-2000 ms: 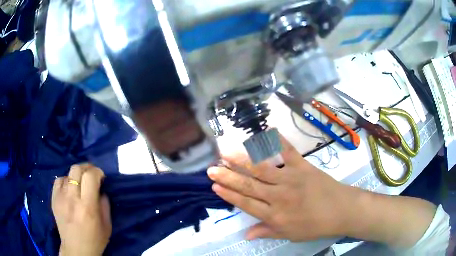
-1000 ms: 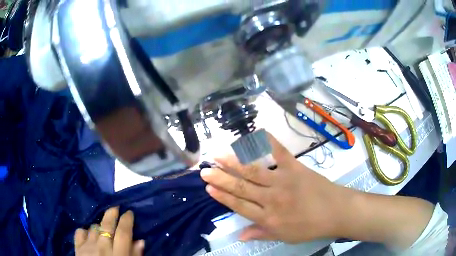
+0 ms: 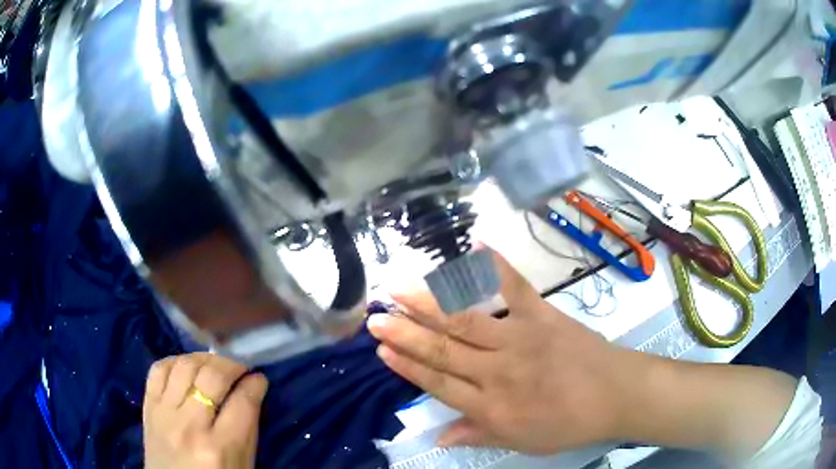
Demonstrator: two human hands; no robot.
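Observation:
The dark navy garment piece (image 3: 316,403) lies bunched on the table below the white sewing machine head (image 3: 385,147). My left hand (image 3: 202,408), with a gold ring, is at the lower left with curled fingers gripping the cloth. My right hand (image 3: 513,371) lies flat with its fingertips on the cloth edge, below the ribbed tension knob (image 3: 465,280), which hides part of it. The chrome face plate (image 3: 174,211) fills the upper left. The needle and presser foot cannot be made out clearly.
Thread snips with orange and blue handles (image 3: 612,240), gold-handled shears (image 3: 715,316) and a dark red-brown handle (image 3: 689,245) lie on the white top at right. A printed scale strip (image 3: 674,337) runs along the front edge. White paper (image 3: 811,183) is far right. More navy cloth (image 3: 55,275) lies left.
My left hand has lowered, then come back up and to the right, with its fingers now curled on the cloth. The right hand has barely moved. The camera view has shifted slightly.

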